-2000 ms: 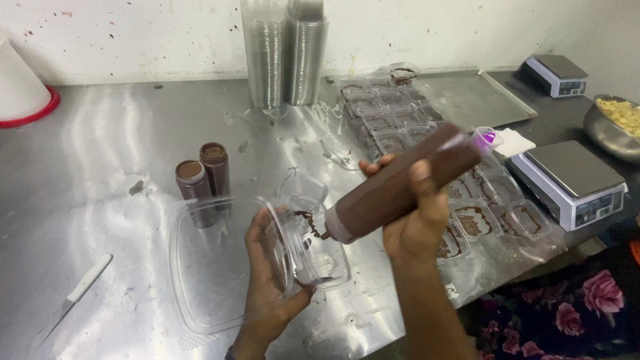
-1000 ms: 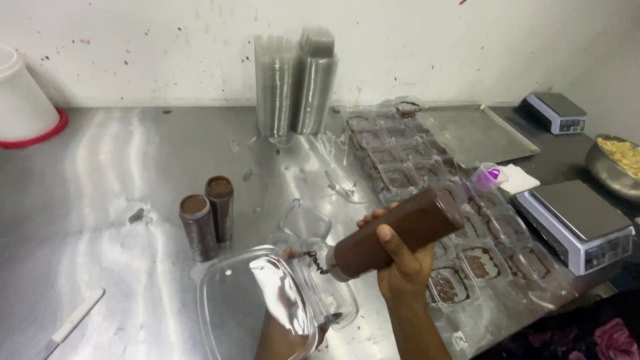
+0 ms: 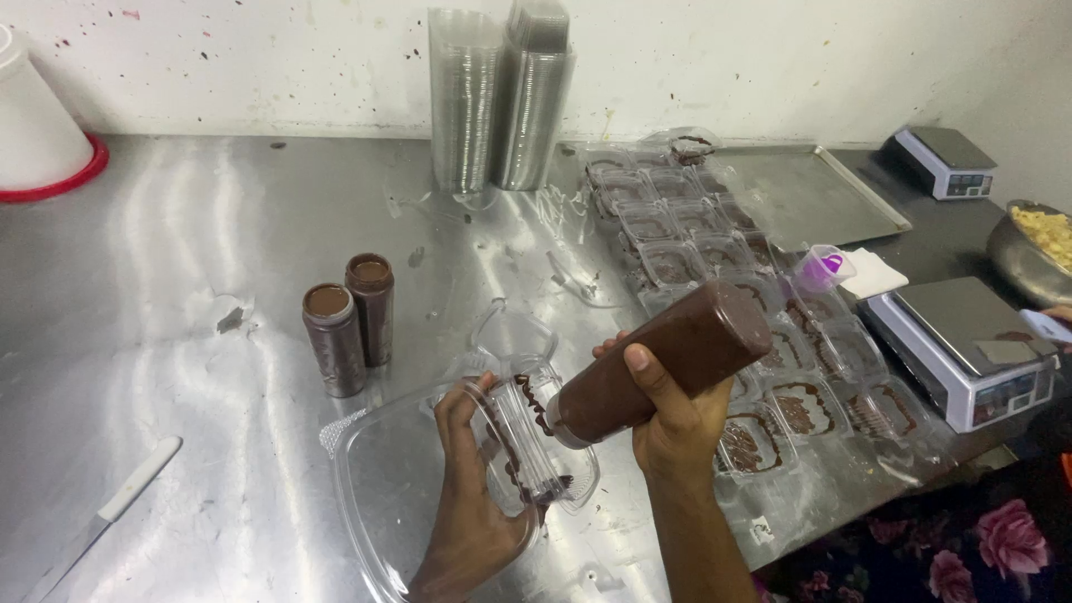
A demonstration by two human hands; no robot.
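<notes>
My left hand [image 3: 473,494] grips a clear plastic clamshell container [image 3: 536,435] whose lid hangs open toward the lower left. Brown sauce, which looks like chocolate, runs in wavy lines along the container's inner walls. In my right hand [image 3: 678,410] is a squeeze bottle [image 3: 662,360] full of brown sauce, tilted with its nozzle end down at the container's far wall. Left of the hands, two open bottles of the same brown sauce [image 3: 335,347] stand upright side by side. Rows of clear containers [image 3: 670,222] streaked with brown lie to the right.
Two tall stacks of clear containers [image 3: 462,109] stand by the wall. A white-handled knife [image 3: 142,477] lies at left, below a white bucket [image 3: 38,117]. At right are a metal tray [image 3: 804,188], two scales [image 3: 955,360], a purple-marked cup [image 3: 825,268], a bowl of yellow food [image 3: 1026,268] and a person's floral clothing.
Brown sauce now also shows along the near side of the held container. The bottle stays tilted in my right hand. A person's hand with a pale object has appeared at the right edge.
</notes>
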